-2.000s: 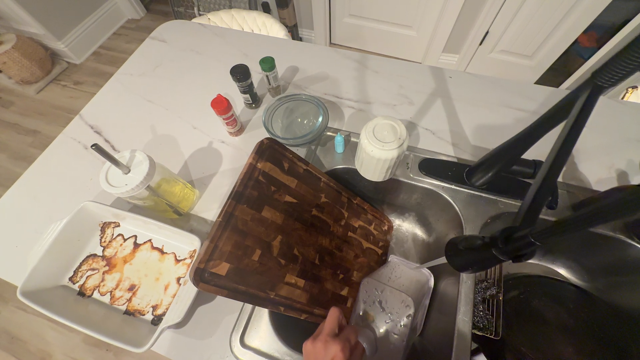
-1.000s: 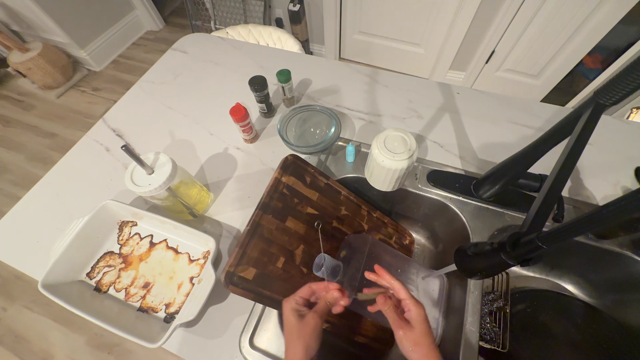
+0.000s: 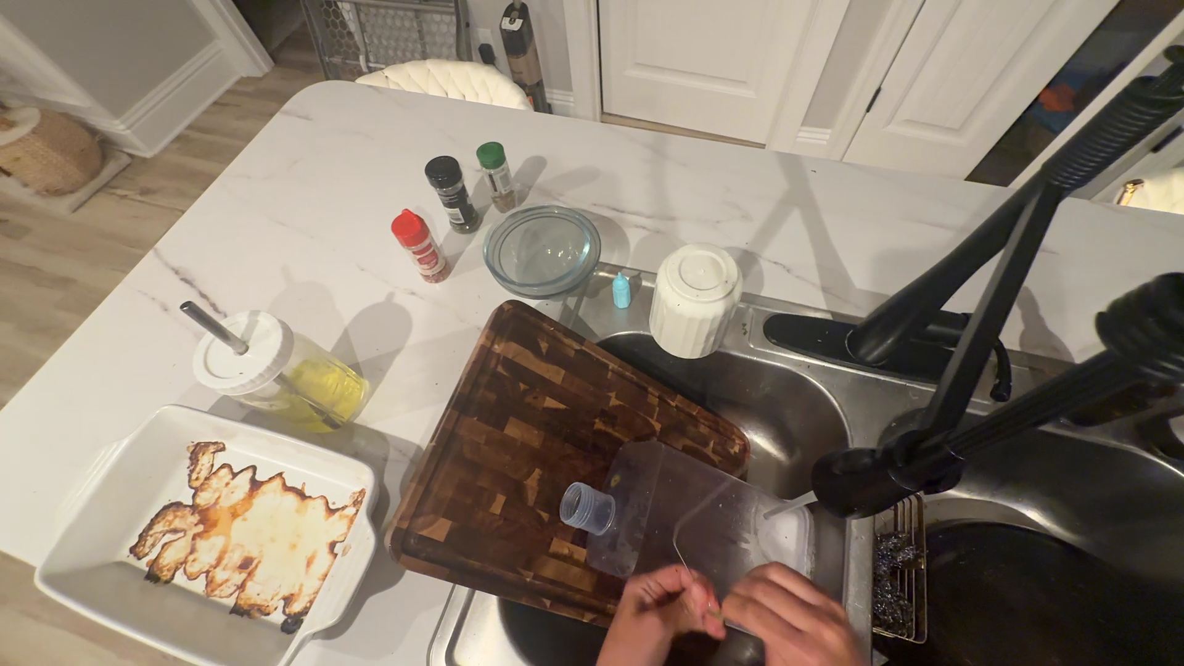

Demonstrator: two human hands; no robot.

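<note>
My left hand (image 3: pixel 668 606) and my right hand (image 3: pixel 786 610) meet at the fingertips over the near sink edge. A thin curved wire (image 3: pixel 683 541) rises from the left fingers; something small, too hidden to name, is pinched between both hands. Just beyond them, a clear plastic container (image 3: pixel 675 509) lies tilted across the wooden cutting board (image 3: pixel 527 435) and the sink. Its round neck (image 3: pixel 586 508) points left over the board. Water runs from the black faucet (image 3: pixel 856 481) onto the container's right end.
A stained white baking dish (image 3: pixel 342 555), a lidded jar of yellow liquid (image 3: pixel 324 393), shaker bottles (image 3: pixel 421 245), a glass bowl (image 3: pixel 542 252), a small blue bottle (image 3: pixel 621 290) and an upturned white cup (image 3: pixel 696 301) stand around. A wire caddy (image 3: pixel 899 569) hangs between the basins (image 3: pixel 795 416).
Only one hand showed at the container two seconds ago; then both appeared with fingers spread. Now they have come together, lower and further right, and the wire is nearer the hands.
</note>
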